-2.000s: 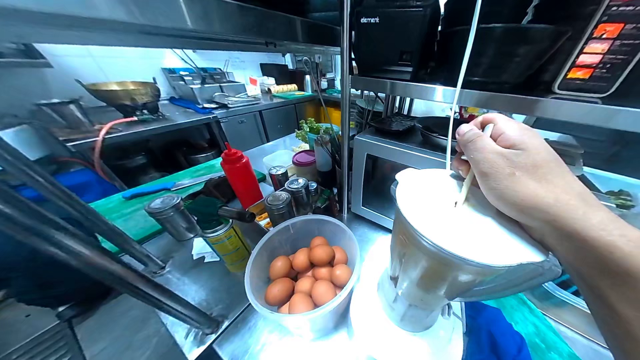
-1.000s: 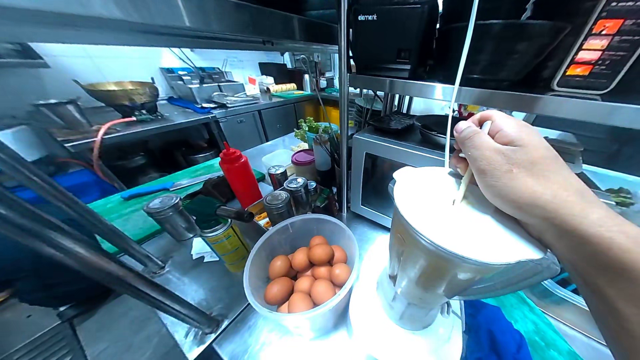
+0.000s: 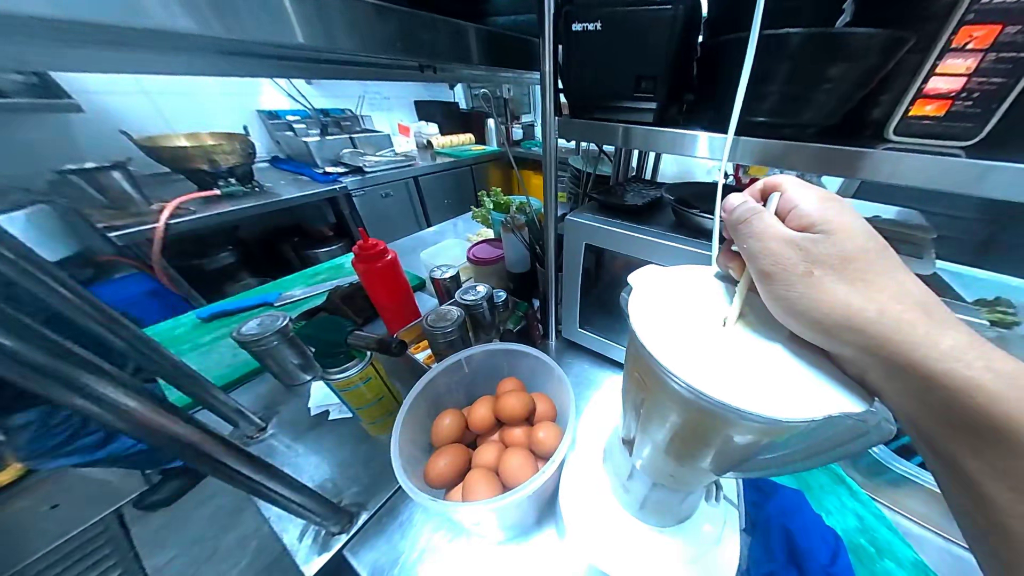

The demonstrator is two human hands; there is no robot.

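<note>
My right hand (image 3: pixel 816 248) pinches a thin pale wooden stick (image 3: pixel 740 296) over a blender jar (image 3: pixel 668 416). The stick's lower tip touches the white surface at the jar's top (image 3: pixel 712 352); whether that surface is a lid or the jar's contents, I cannot tell. Brownish liquid shows through the jar's side. The jar stands on a bright white blender base (image 3: pixel 648 544). A thin white cord or strand (image 3: pixel 740 96) runs down from above beside my fingertips. A clear plastic tub (image 3: pixel 404 432) of brown eggs (image 3: pixel 514 406) stands left of the blender. My left hand is out of view.
A steel post (image 3: pixel 549 200) rises behind the tub, beside a microwave oven (image 3: pixel 608 280). Further left are a red squeeze bottle (image 3: pixel 384 280), metal shakers (image 3: pixel 446 330), a yellow can (image 3: pixel 364 392) and a blue-handled knife (image 3: pixel 240 306) on a green board (image 3: pixel 200 344). A steel shelf (image 3: pixel 800 156) crosses above.
</note>
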